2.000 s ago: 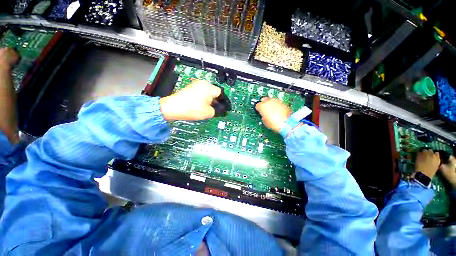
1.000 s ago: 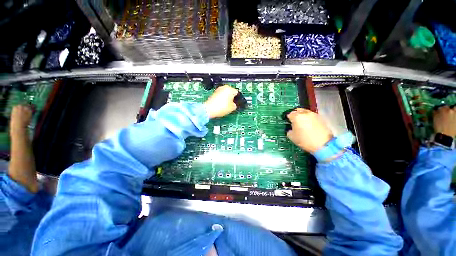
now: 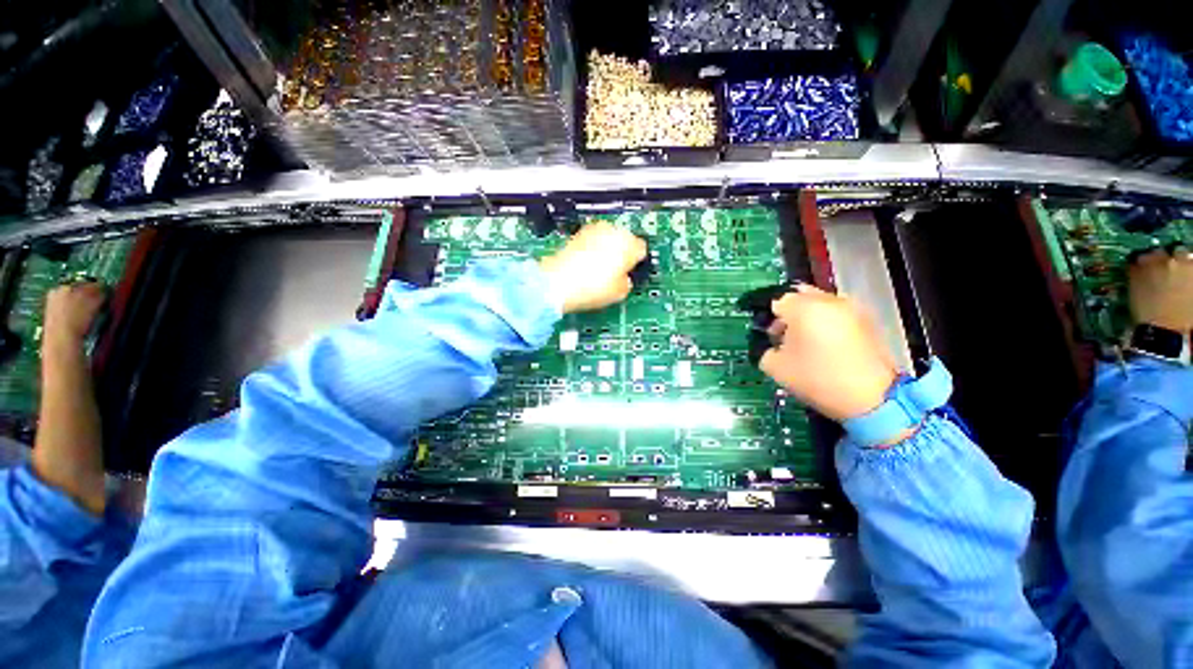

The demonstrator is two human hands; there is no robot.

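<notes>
A large green circuit board point(image 3: 615, 359) lies in a black carrier point(image 3: 589, 503) in front of me. My left hand point(image 3: 595, 265) is over the board's upper middle, its fingers curled, with black finger coverings at the tips. My right hand point(image 3: 824, 346) is at the board's right edge, slightly blurred, its black-covered fingertips pointing left over the board. Whether either hand holds a small part is hidden by the fingers. A light blue band is around my right wrist.
Behind the metal rail point(image 3: 523, 179) stand clear stacked trays point(image 3: 419, 92) with orange-brown parts, and bins of cream parts point(image 3: 648, 105), blue-violet parts point(image 3: 792, 107) and grey parts point(image 3: 746, 24). Other people's hands point(image 3: 76, 314) work over boards at left and right point(image 3: 1162, 290).
Since two seconds ago, the view has turned and levelled. My right hand has moved from the board's upper area to its right edge. My left hand has shifted slightly right over the board.
</notes>
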